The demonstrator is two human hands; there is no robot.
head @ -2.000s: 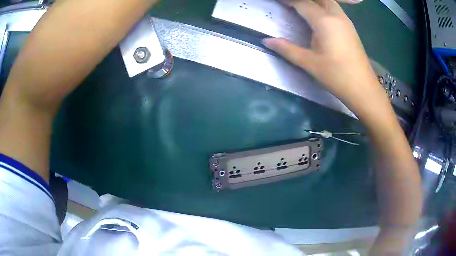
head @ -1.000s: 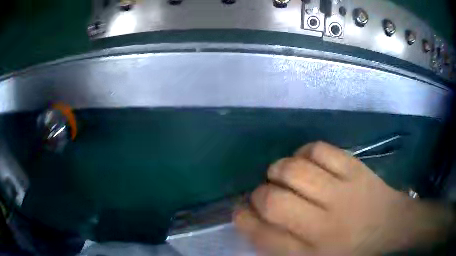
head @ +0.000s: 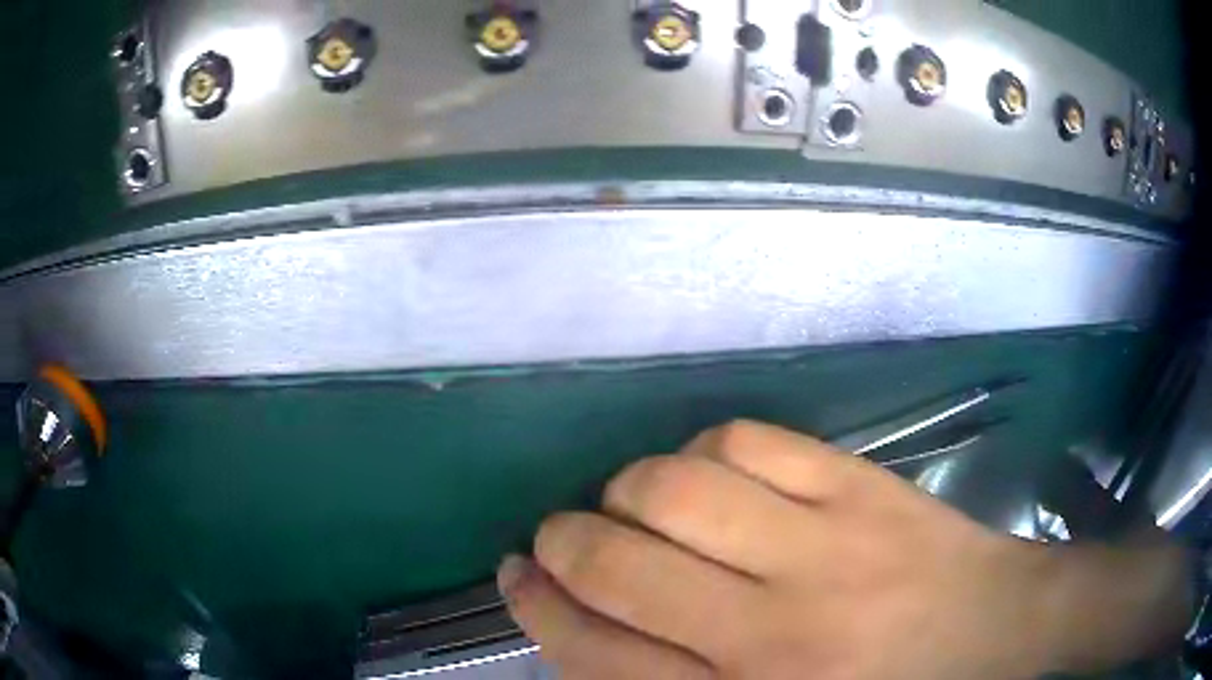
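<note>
My right hand [head: 798, 571] is at the lower right, back of the hand up, with its fingers curled over the right part of a grey metal fixture [head: 432, 634]. Only the fixture's left end shows, at the bottom edge; the fingertips and the rest of it are hidden. Thin silver tweezers [head: 930, 423] show just beyond my knuckles, their near part hidden behind the hand. My left hand is not in view.
A bright guide rail [head: 532, 286] crosses the green surface. Beyond it lie carrier plates [head: 412, 113] with a row of round inserts with yellow centres [head: 503, 35] and end blocks [head: 775, 104]. A silver cone with an orange ring [head: 56, 428] stands at the left.
The view has shifted. My left arm has left the picture. My right hand has come from beyond the rail down onto the fixture, which was lying uncovered. A pale dotted block beyond the rail no longer shows.
</note>
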